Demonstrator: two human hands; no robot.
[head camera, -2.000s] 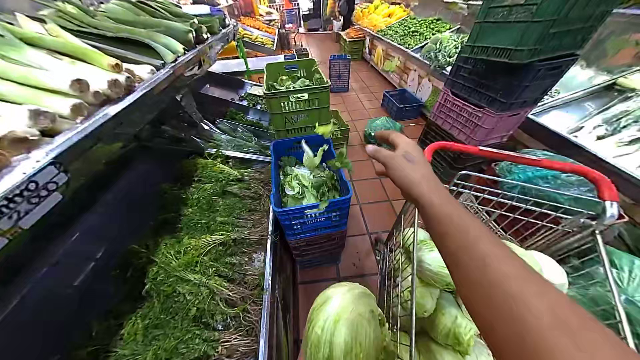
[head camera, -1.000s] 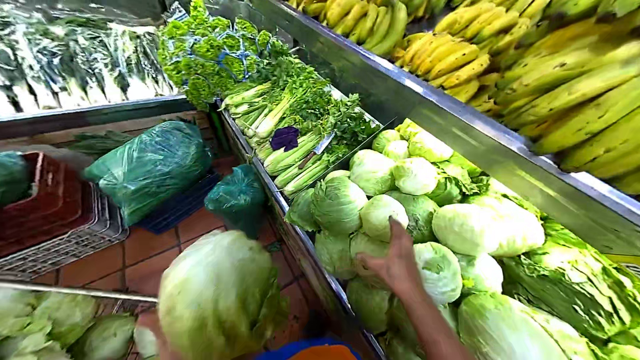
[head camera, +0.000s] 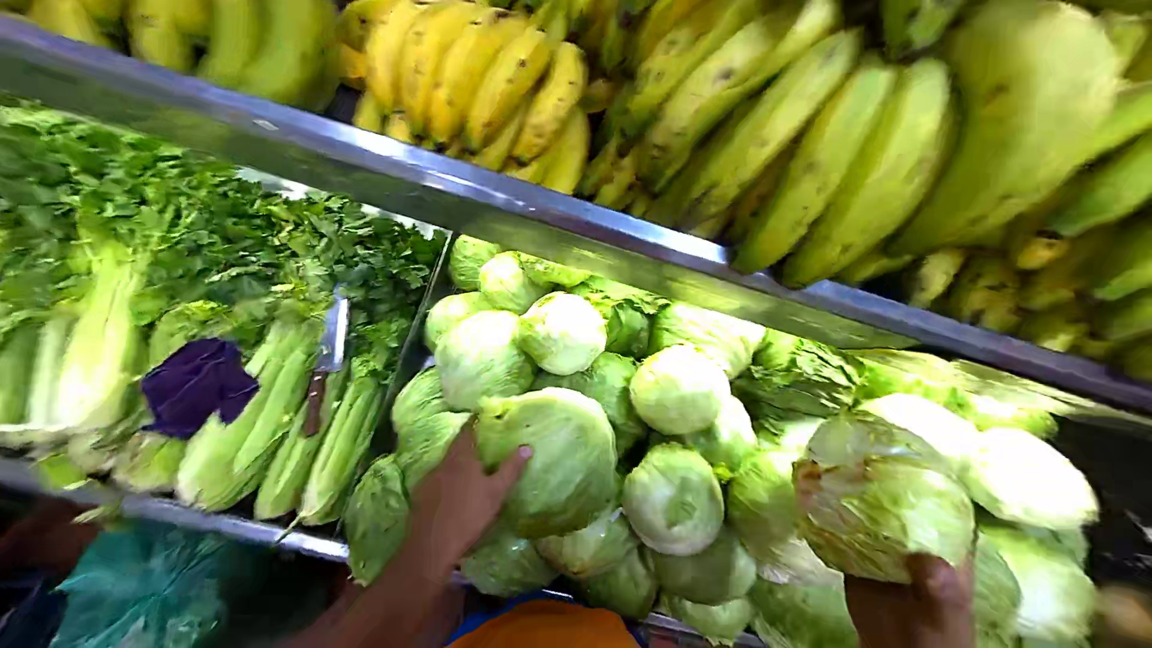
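Observation:
My left hand (head camera: 468, 495) rests its spread fingers against the left side of a round pale green lettuce head (head camera: 549, 461) on the pile. At the right, my right hand (head camera: 909, 598) grips from below a larger iceberg lettuce (head camera: 886, 495) with browned outer leaves. Between the two hands lie more round heads, one with its cut stem facing up (head camera: 673, 498). The palm and most fingers of my right hand are hidden by its lettuce.
A metal rail (head camera: 504, 202) crosses above the pile, with bananas (head camera: 486, 81) behind it. Celery (head camera: 243, 423) lies left of a thin divider, with a knife (head camera: 328, 360) and a purple cloth-like piece (head camera: 198, 385) on it. A green plastic bag (head camera: 144, 585) is at lower left.
The view has swung from the aisle and cart to the lettuce display. The large lettuce seen low at left one second ago is no longer there; both hands are now over the pile.

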